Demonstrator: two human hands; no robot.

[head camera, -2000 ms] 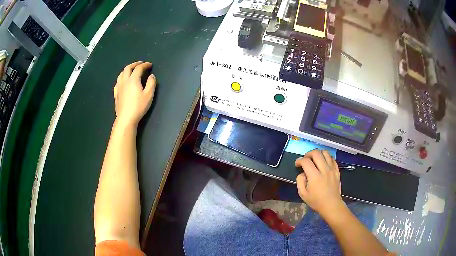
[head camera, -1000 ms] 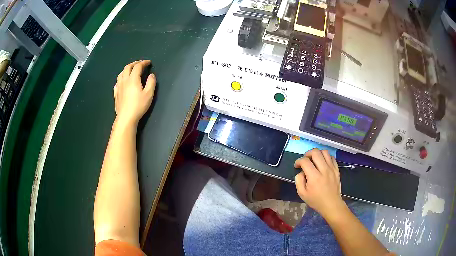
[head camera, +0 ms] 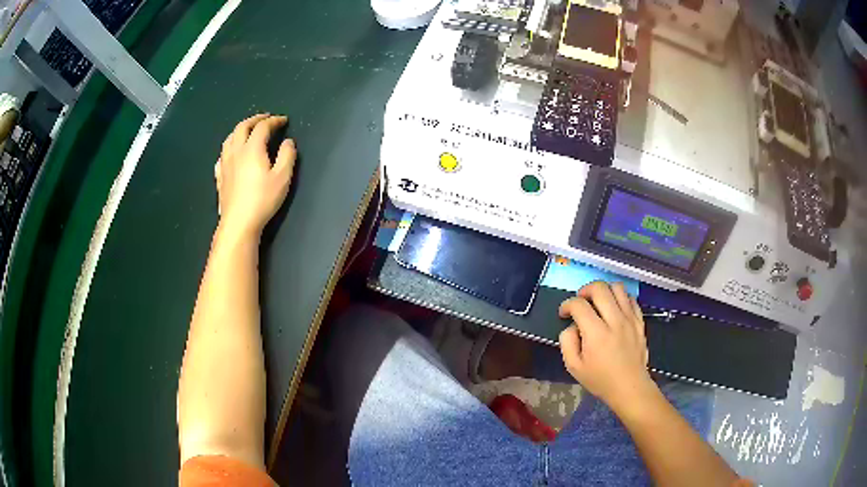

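Observation:
My left hand (head camera: 254, 176) rests on the dark green bench, fingers slightly curled and apart, holding nothing. My right hand (head camera: 608, 340) rests on the dark shelf before the white test machine (head camera: 475, 200), fingers bent, with no object seen in it; what lies under the palm is hidden. An open flip phone (head camera: 576, 114) sits in the machine's left fixture, its screen half up and keypad half hanging over the front edge. A second open flip phone (head camera: 808, 204) sits in the right fixture. The touchscreen (head camera: 654, 226) is lit with green blocks.
A smartphone (head camera: 472, 265) lies on the shelf (head camera: 718, 354) under the machine front, a small wrench (head camera: 658, 315) right of my right hand. Yellow button (head camera: 449, 162), green button (head camera: 531, 183), red button (head camera: 804, 288). A metal post (head camera: 119, 67) stands on the line's pale edge.

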